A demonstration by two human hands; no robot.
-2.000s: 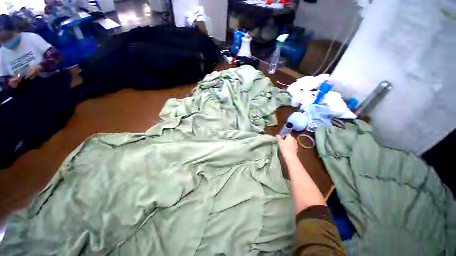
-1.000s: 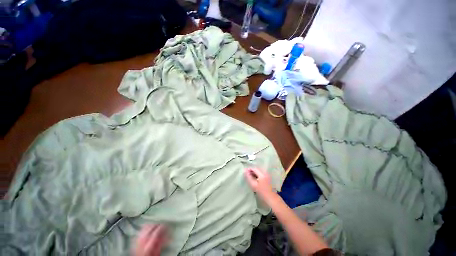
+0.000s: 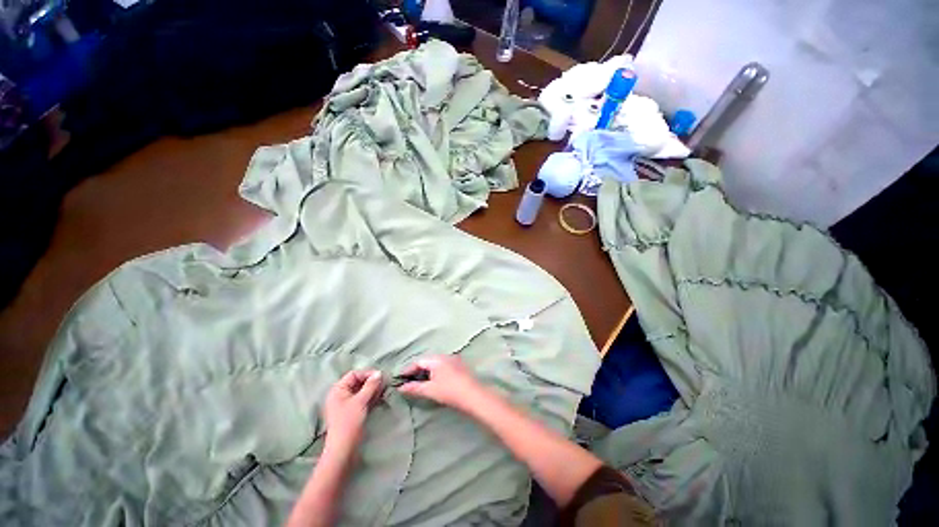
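A pale green dress (image 3: 278, 309) lies spread in front of me, with a seam running across it and a small white label (image 3: 520, 323) near its right side. My left hand (image 3: 353, 399) pinches the dress fabric at the seam near the middle. My right hand (image 3: 441, 381) holds small dark thread snips (image 3: 413, 377), their tip close to my left fingertips. Whether the blades are open or shut is too small to tell.
A crumpled green garment (image 3: 412, 134) lies behind the dress. Another green dress (image 3: 783, 340) hangs at the right over dark blue cloth (image 3: 630, 383). A small grey bottle (image 3: 530, 202), a yellowish ring (image 3: 577, 218) and a white bundle (image 3: 644, 121) sit back right. Black garments (image 3: 206, 62) lie back left.
My right hand has left the dress's right edge and moved left and nearer. My left hand has come into view and moved up to meet it at the seam. The view has tilted down.
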